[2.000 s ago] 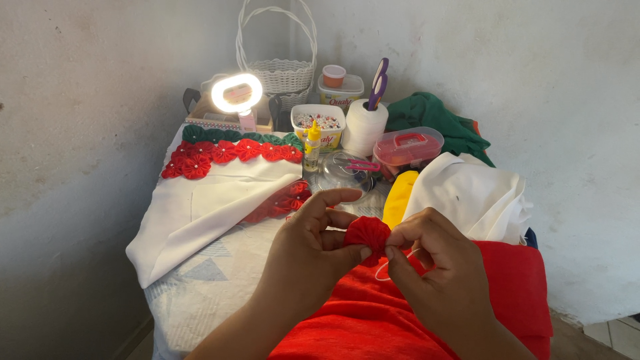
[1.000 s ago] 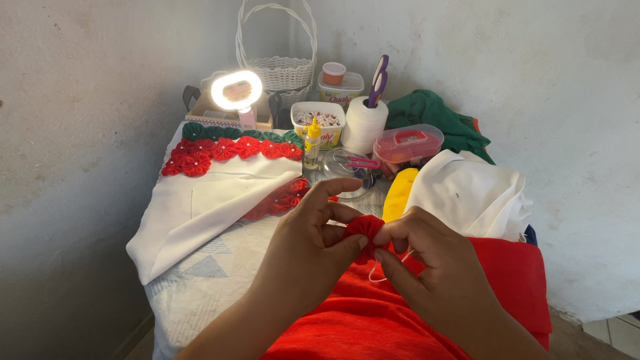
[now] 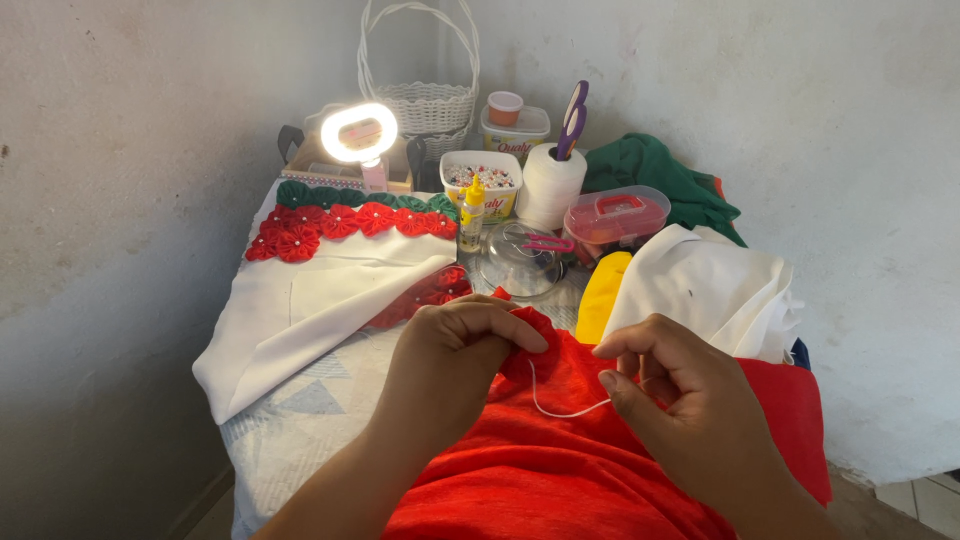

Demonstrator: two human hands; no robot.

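Note:
My left hand pinches a gathered red fabric yo-yo between thumb and fingers, low in the middle of the view. A white thread hangs from the yo-yo and loops across to my right hand, which is held a little to the right with thumb and forefinger apart. Whether its curled fingers hold the thread or a needle cannot be told. Beneath both hands spreads red cloth. Left of them lies white cloth edged with red yo-yos and green yo-yos, the red ones with pearl beads.
Behind my hands stand a glue bottle, a tub of beads, a thread cone holding purple-handled scissors, a clear round lid and a pink-lidded box. A lit lamp and white basket are farther back; folded white fabric is right.
My hands have moved apart; the right one has drawn away from the yo-yo. The left hand has turned, its fingers now covering part of the yo-yo.

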